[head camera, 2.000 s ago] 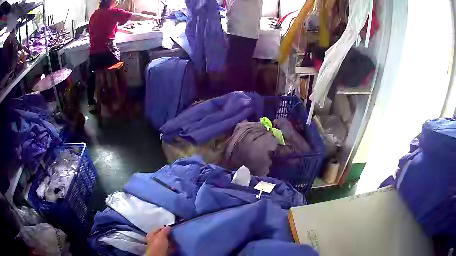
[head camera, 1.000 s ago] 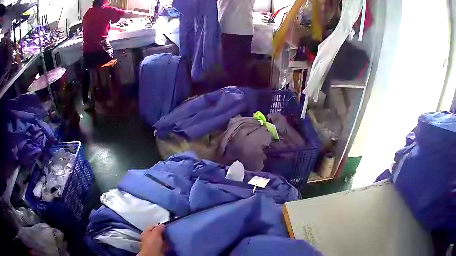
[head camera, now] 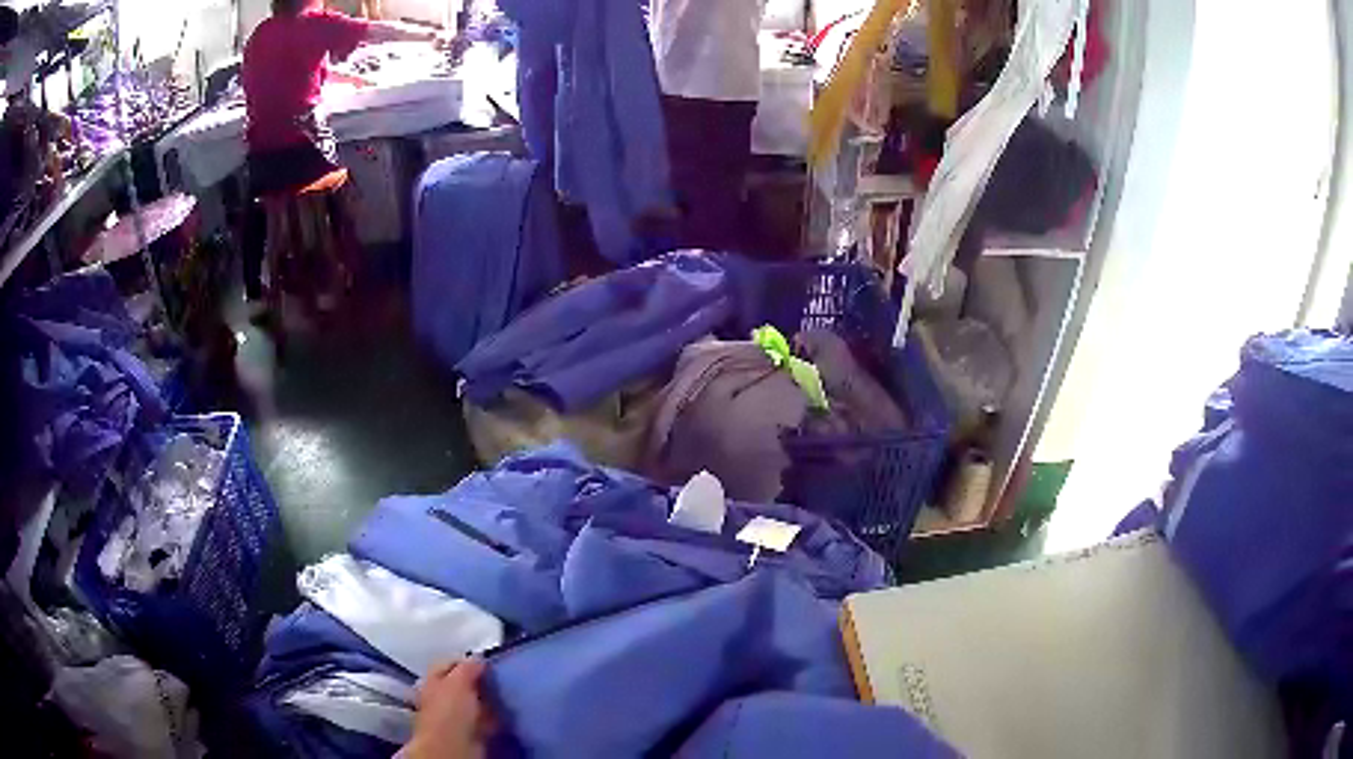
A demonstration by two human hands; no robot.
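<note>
A heap of blue garments lies right in front of me, with pale cloth in its left part. A small white tag and a white scrap show on top. My left hand is at the bottom edge, partly cut off. Its fingers are closed at the edge of the near blue cloth, and the fingertips are partly hidden. My right hand is out of the picture.
A pale table with a yellow edge is at the right, beside a blue pile. Blue crates stand ahead and left. A seated person and a standing person are at the back.
The view has shifted slightly since the first frame. My left hand stays at the cloth edge. The blue garment hanging before the standing person has swung right and down.
</note>
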